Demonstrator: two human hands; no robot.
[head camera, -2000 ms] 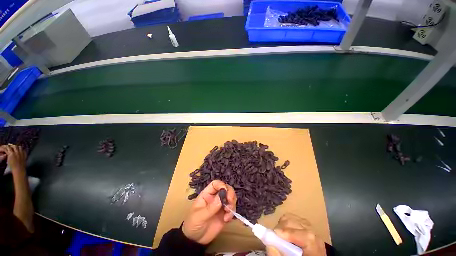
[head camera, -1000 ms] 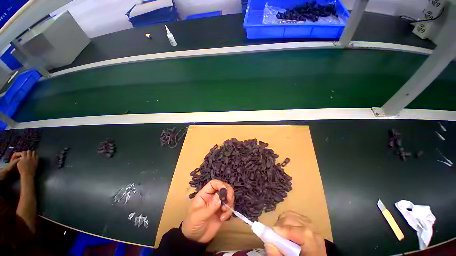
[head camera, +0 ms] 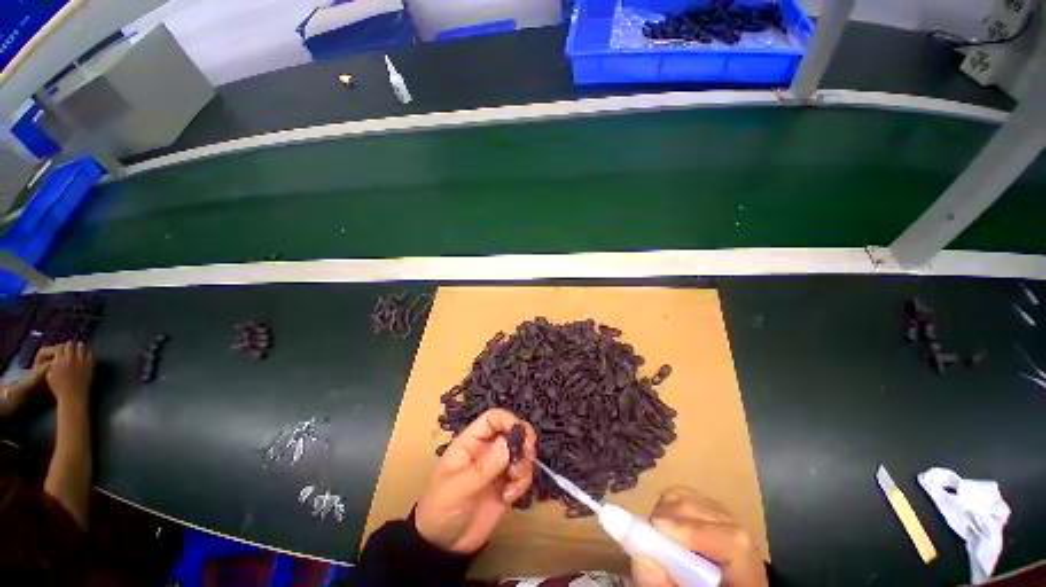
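My left hand [head camera: 465,487] holds a small dark moulded part [head camera: 515,443] between thumb and fingertips, at the near left edge of the heap. My right hand [head camera: 709,539] grips a white needle-tip bottle [head camera: 648,541], its thin tip pointing up and left, ending close to the part. I cannot tell if the tip touches it. A large heap of dark moulded parts [head camera: 574,396] lies on a tan cardboard sheet [head camera: 734,424]. The bottle's lower end is partly hidden by my fingers.
A yellow-handled knife [head camera: 908,516] and crumpled white wipe [head camera: 969,513] lie right. Small dark parts [head camera: 252,338] and metal slivers [head camera: 296,441] lie left. Another person's hands [head camera: 67,367] are at far left. Beyond are the green belt [head camera: 493,189], white rails and blue bin [head camera: 688,69].
The bottle and my right hand have shifted slightly right and the tip has drawn back a little from the part. My left hand stays almost in place. The other person's hands came together at far left.
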